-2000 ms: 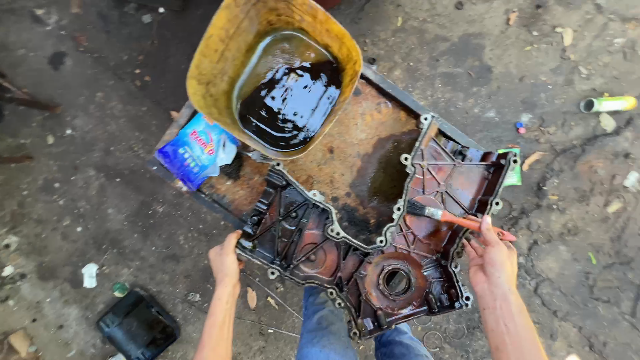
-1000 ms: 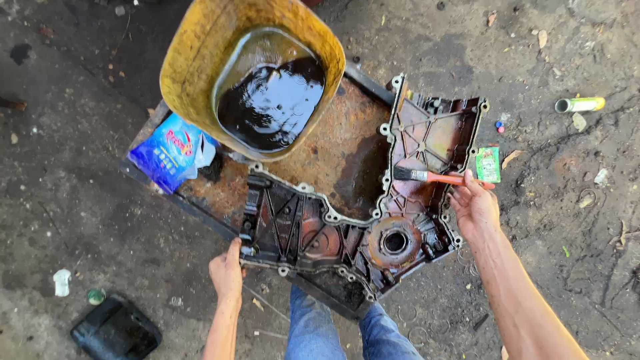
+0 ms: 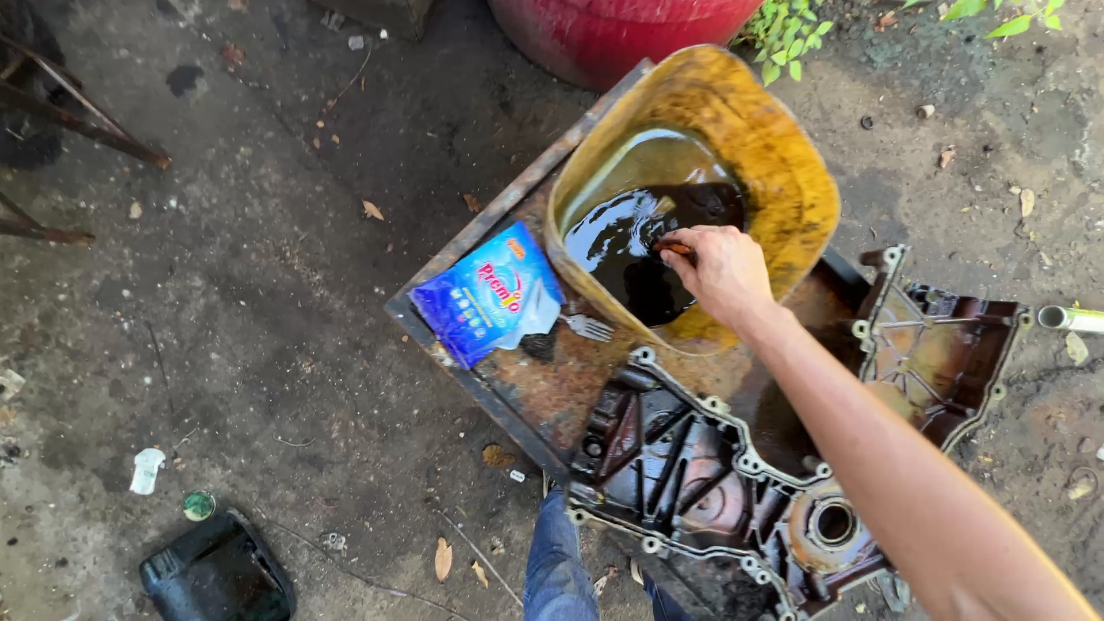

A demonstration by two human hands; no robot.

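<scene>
My right hand is over the mouth of a yellow plastic container, its fingers closed on the reddish handle of a paintbrush. The brush head is hidden, down at the dark liquid inside. Below the container, an oily metal engine timing cover lies across the near edge of a rusty metal table, partly hidden under my right forearm. My left hand is out of the picture.
On the rusty table lie a blue detergent bag and a fork. A red drum stands behind. A black plastic container lies on the ground at lower left, a green-and-white tube at right.
My right hand has moved with the brush from the timing cover into the yellow container. My left hand, earlier at the cover's left end, has left the view. The view has shifted.
</scene>
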